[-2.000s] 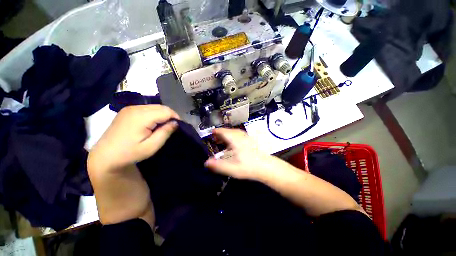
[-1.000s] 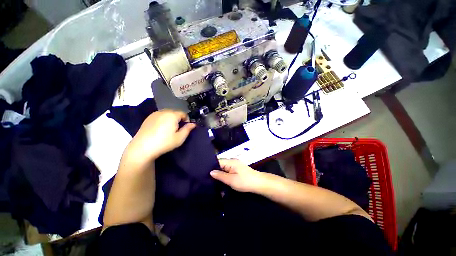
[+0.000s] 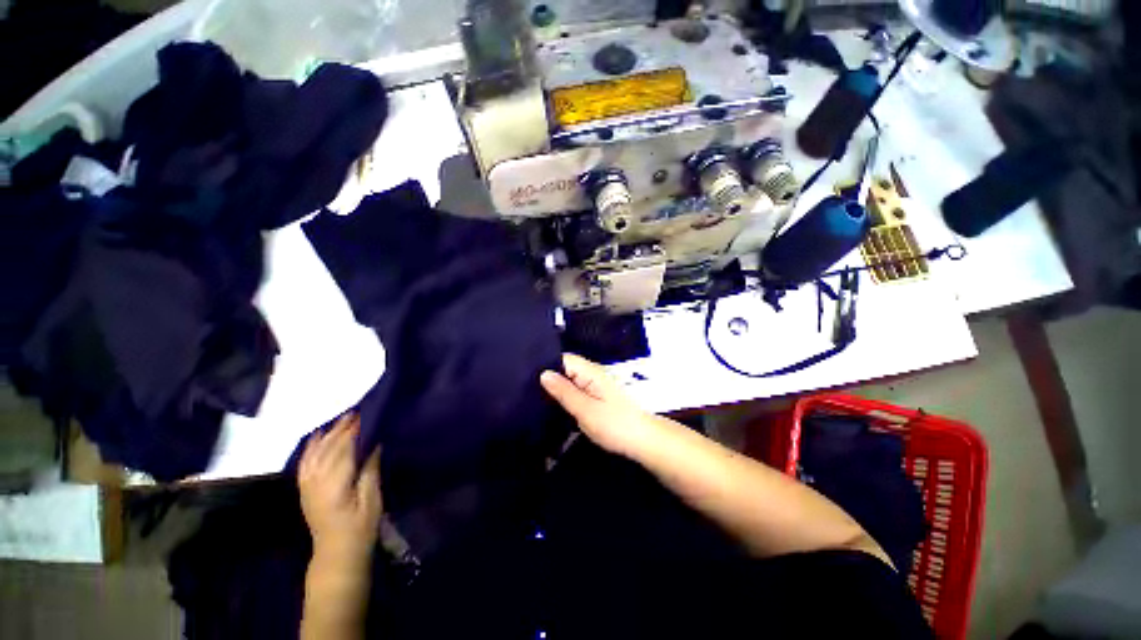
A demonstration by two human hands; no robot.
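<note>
A dark navy garment piece lies spread over the table front, its right edge at the needle area of the white-grey overlock machine. My right hand pinches its right edge between thumb and fingers, just below the presser foot area. My left hand is at its lower left edge, fingers on the cloth near the table's front; whether it grips is hard to tell. The cloth's lower part merges with the black clothing.
A crumpled navy pile lies at the left. Blue thread cones, small brass-coloured bars and a dark looped cord are right of the machine. A red basket with dark pieces stands at the lower right.
My left hand has moved from beside the needle area down and left to the cloth's lower edge. The cloth now lies flatter and wider. My right hand stays on the right edge; the view has shifted.
</note>
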